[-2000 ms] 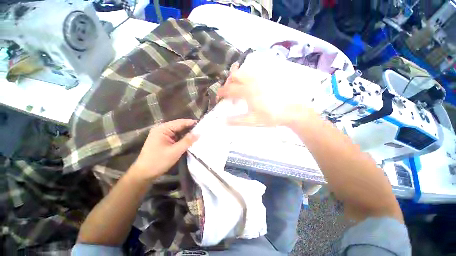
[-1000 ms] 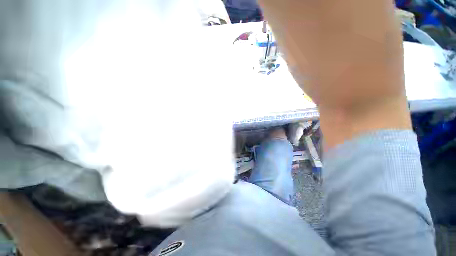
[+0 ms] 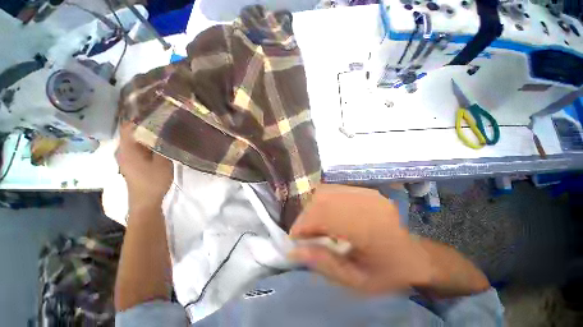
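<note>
The brown plaid garment lies on the white machine table and hangs over its front edge, left of the machine. Its white lining shows below the plaid, towards my lap. My left hand grips the garment at its left side; the fingertips are partly hidden by cloth. My right hand is blurred and pinches the garment's edge near my lap, right of the lining. Scissors with one yellow and one green loop lie on the table below the machine head.
The white sewing machine with a blue stripe stands at the right. A second machine is at the left. The table's front edge bears a measuring strip. Dark plaid cloth lies at lower left.
The white lining that filled the view one second ago has come down. The plaid lies outward on the table, my right hand is lower near my lap, and the scissors are uncovered.
</note>
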